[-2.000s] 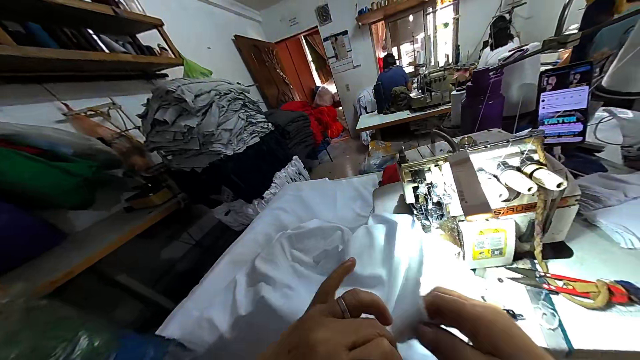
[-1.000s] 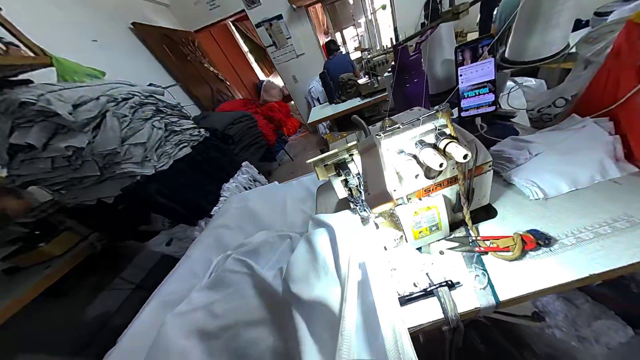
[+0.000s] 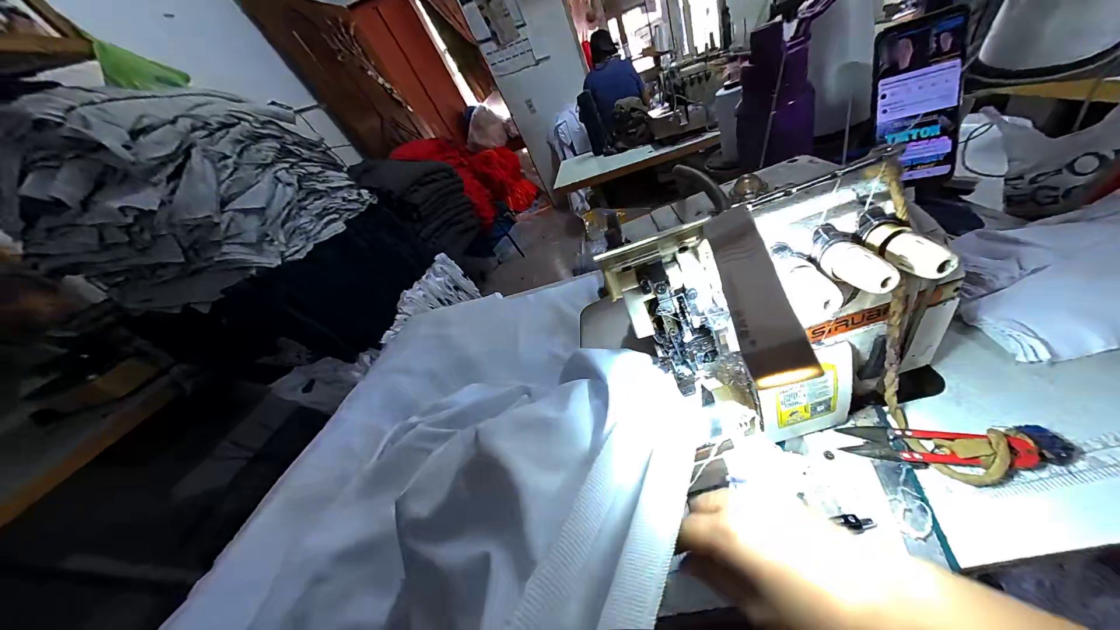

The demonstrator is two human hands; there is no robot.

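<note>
A white fabric [image 3: 490,490] lies bunched over the left of the sewing table, its ribbed edge running up to the needle area of a Siruba overlock machine [image 3: 691,315]. My right hand [image 3: 770,542] reaches in from the lower right, blurred and washed out by the machine's lamp. Its fingertips are at the fabric's right edge, just below the presser area; whether they grip it is not clear. My left hand is out of the frame. Red-handled thread snips [image 3: 945,446] with a cord around them lie right of the machine.
A phone [image 3: 919,96] stands behind the machine. White folded cloth [image 3: 1050,271] lies at the right. Stacked grey cloth [image 3: 175,192] rises at the left, with red cloth [image 3: 477,179] beyond. A person [image 3: 612,83] sits at another machine in the background.
Two seconds ago both hands were on the fabric; a second ago neither was in view. Now my right hand is back at the fabric's edge. The view has swung to the right.
</note>
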